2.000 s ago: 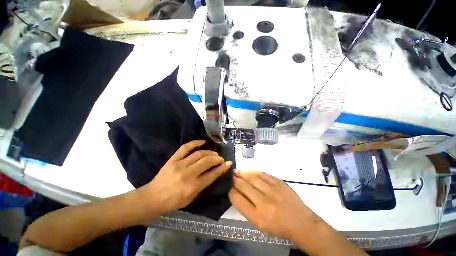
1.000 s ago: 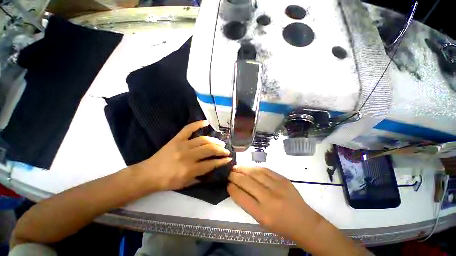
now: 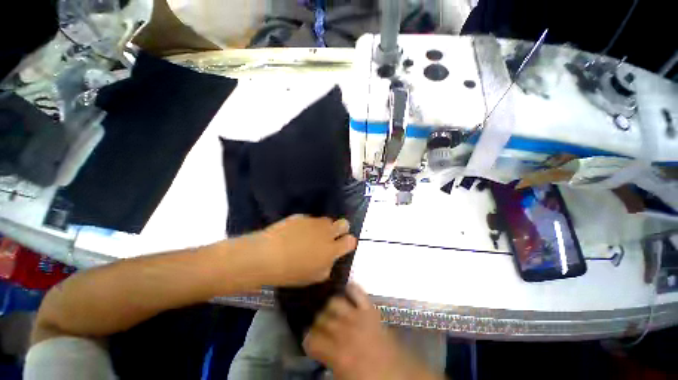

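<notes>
The black garment piece (image 3: 297,159) lies left of the needle area, and its lower part hangs over the table's front edge. My left hand (image 3: 308,249) rests on it with bent fingers, pressing or holding it; which one is unclear. My right hand (image 3: 349,334) is blurred at the front edge, with its fingers closed on the lower part of the black piece. The presser foot and needle area (image 3: 386,178) shows under the white sewing machine head (image 3: 416,96), just right of the cloth.
Flat black cut pieces (image 3: 149,148) lie at the left beside a clear plastic bag (image 3: 82,96). A smartphone (image 3: 543,234) with a lit screen lies right of the needle. Small black scraps (image 3: 465,182) lie by the machine base. The ruler-marked edge (image 3: 446,319) runs along the front.
The view has shifted, and the machine head looks smaller. My right hand has moved from beside the needle down to the front edge. The black piece now extends toward me over that edge.
</notes>
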